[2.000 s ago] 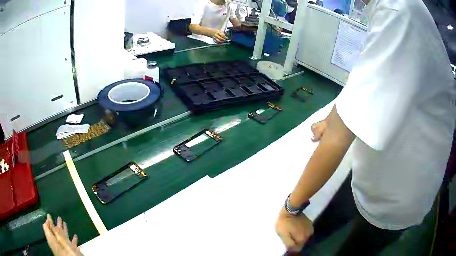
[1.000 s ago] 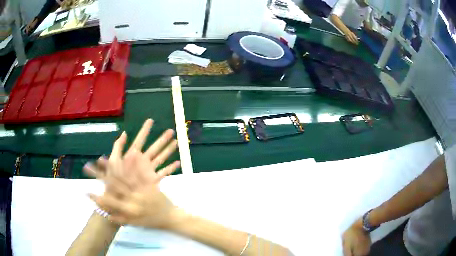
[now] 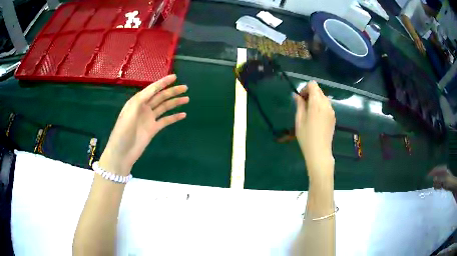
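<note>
My right hand grips a thin black phone middle frame by its right long side. The frame is raised and tilted over the green surface, in front of the pale yellow-white strip. Its solid dark panel is at the upper left, a small orange-brown part at its lower end; it is slightly blurred. My left hand is bare and empty, fingers apart, over the green surface in front of the red tray. Another middle frame lies left of my left hand, partly hidden by glare and dark surface.
The red perforated tray holds small white pieces. A gold speckled sheet, white slips, a dark blue tape roll and a black tray are behind. More frames lie right. Another person's hand is at the right edge.
The view has turned leftward and down. My hands were together and blurred; now they are apart, and my right hand has taken hold of a middle frame and lifted it.
</note>
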